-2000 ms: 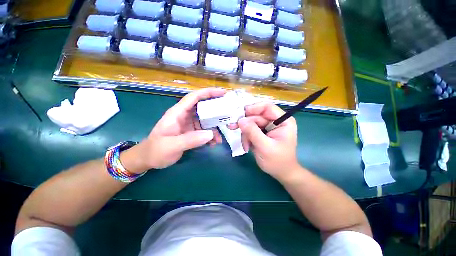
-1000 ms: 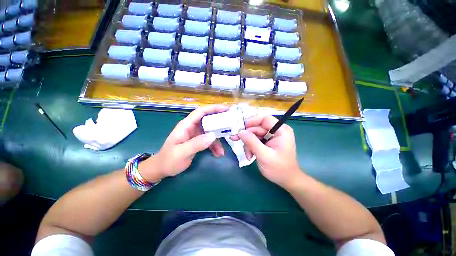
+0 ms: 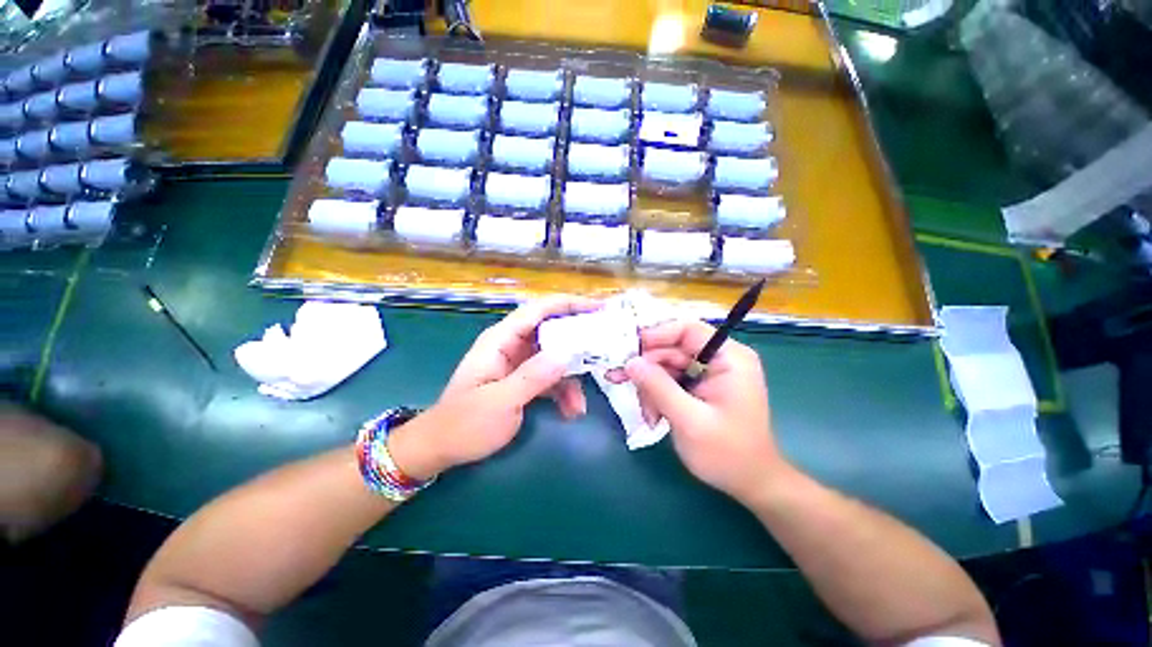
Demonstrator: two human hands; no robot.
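Note:
My left hand (image 3: 512, 386) holds a white housing (image 3: 575, 339) between thumb and fingers above the green bench. My right hand (image 3: 714, 392) holds a crumpled white wiping cloth (image 3: 634, 417) against the housing's right end. A dark brush or pen (image 3: 729, 331) with a gold-coloured band also sits in my right hand, its dark end pointing up and right. The cloth hangs below the fingers. Beyond the hands, a clear blister tray (image 3: 809, 272) holds rows of housings; one pocket in its right part has no housing. My fingers hide part of the held housing.
The tray rests on a rimmed amber board (image 3: 872, 240). A spare wipe (image 3: 316, 350) and thin dark stick (image 3: 180, 326) lie at left. A creased white sheet (image 3: 996, 411) lies at right. More housings (image 3: 76, 133) stand at upper left. Another person's arm (image 3: 44, 474) shows at the left edge.
The view has shifted, so the bench items appear lower and farther right, and more of the left side shows. The housing has turned slightly in my hands. Both hands keep their hold.

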